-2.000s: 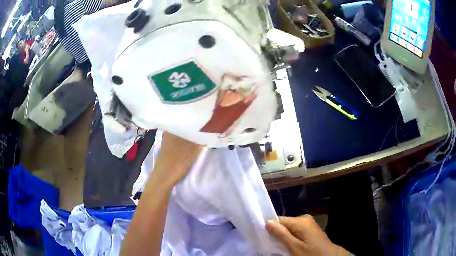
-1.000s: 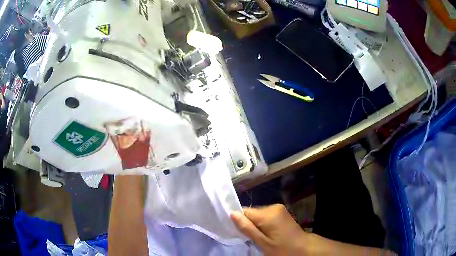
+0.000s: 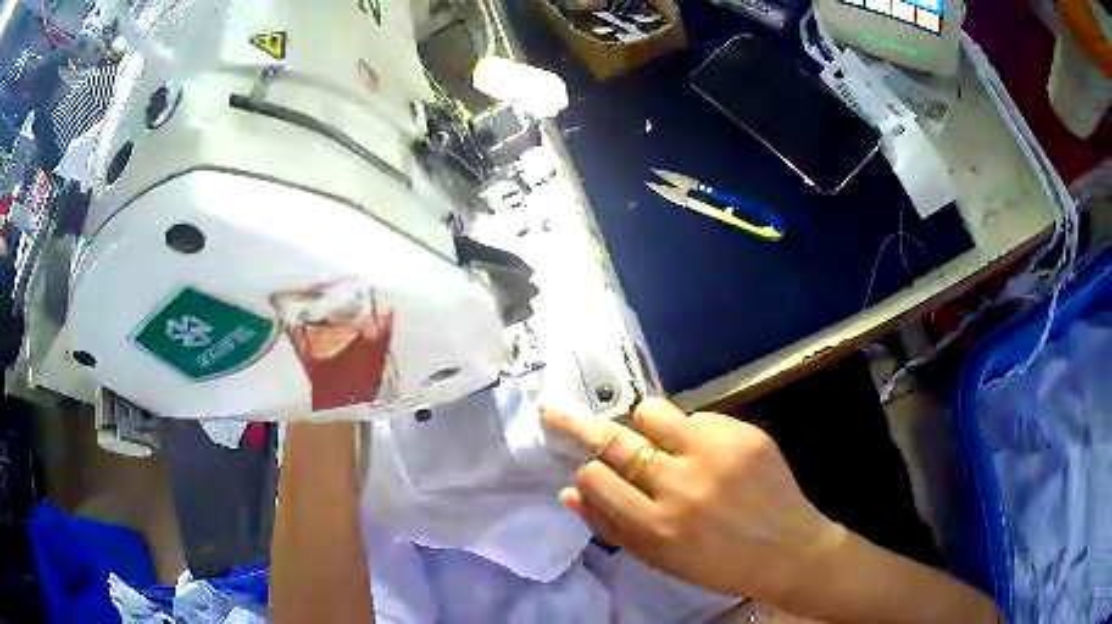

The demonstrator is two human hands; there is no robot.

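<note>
The white garment piece [image 3: 488, 524] hangs from the front of the sewing machine bed, its upper part under the machine head [image 3: 281, 305]. My right hand [image 3: 683, 488], with a ring on one finger, lies at the cloth's right side by the bed's front edge. Its index fingertip touches the cloth; whether the fingers pinch it cannot be told. My left forearm [image 3: 323, 524] reaches up beneath the head, which hides the left hand. The needle area is mostly hidden by the head and glare.
On the dark blue mat [image 3: 732, 305] lie thread snips [image 3: 719, 205] and a black phone [image 3: 790, 112]. Behind are a brown box of metal parts [image 3: 622, 43] and a control panel [image 3: 896, 31]. Blue bins with white pieces stand at right [image 3: 976, 451] and lower left.
The camera view has shifted, so the head shows further left than at first. My right hand has moved up from the cloth's lower edge to beside the bed. My left forearm stays under the head.
</note>
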